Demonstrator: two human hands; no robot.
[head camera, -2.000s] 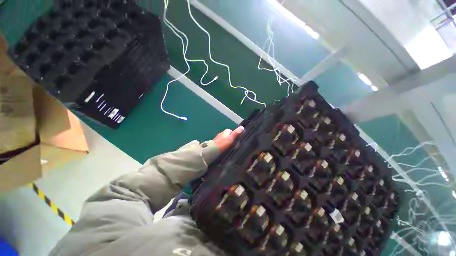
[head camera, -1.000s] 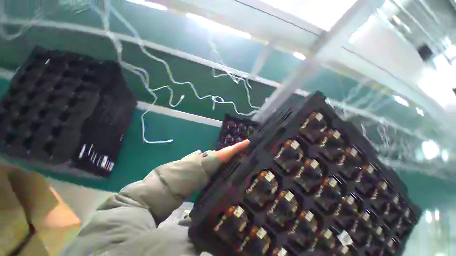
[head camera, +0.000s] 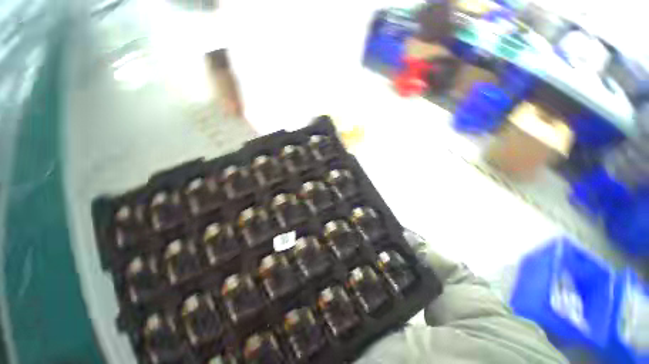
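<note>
A black component tray (head camera: 285, 242) is held up in front of me, tilted. Its pockets hold rows of small assembled modules (head camera: 242, 297) with dark fronts, pale tops and orange-copper edges. A white tray label (head camera: 284, 241) lies near its middle. My right sleeve (head camera: 470, 313) reaches the tray's right edge, where my right hand (head camera: 415, 240) is blurred and mostly hidden by the tray. My left hand is not in view.
A green bench (head camera: 43, 234) runs along the left. Blue bins (head camera: 566, 288) with white parts stand at lower right. A cardboard box (head camera: 530, 142), more blue bins and a loaded bench (head camera: 555, 78) are blurred at upper right. Pale floor lies between.
The view has swung right, away from the neighbouring tray stack and white cables. The tray shows further left and flatter. My left hand has left view; my right sleeve has appeared.
</note>
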